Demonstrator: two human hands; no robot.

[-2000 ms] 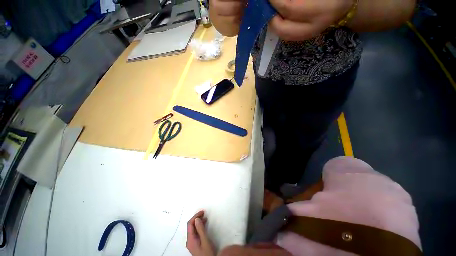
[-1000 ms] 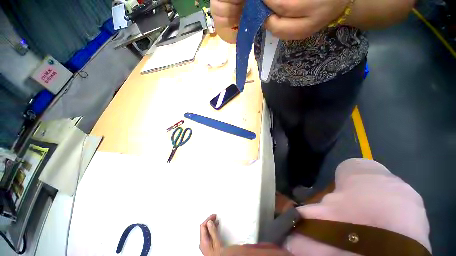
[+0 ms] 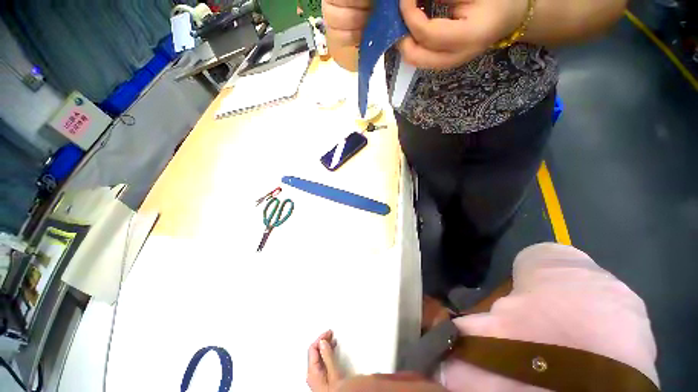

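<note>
My left hand (image 3: 324, 366) rests at the table's near edge, cut off by the bottom of the picture. Its fingers are loosely curled together and nothing shows in them. My right hand is not in view. A dark blue curved band (image 3: 225, 364) lies left of my hand, partly cut off. A straight blue band piece (image 3: 337, 196) lies farther up the table. A standing person's two hands hold a wide blue piece (image 3: 373, 57) with a pale face above the table's far right side.
Green-handled scissors (image 3: 276, 216) and red snips (image 3: 269, 195) lie left of the straight band. A phone (image 3: 344, 151), keys (image 3: 376, 127), a tape roll (image 3: 369, 113) and a spiral pad (image 3: 264, 88) lie farther off. The person stands at the table's right edge.
The person's hands and the wide blue piece have shifted, its tip now higher, showing the keys and tape roll. The view has swung slightly left. My left hand stays in place.
</note>
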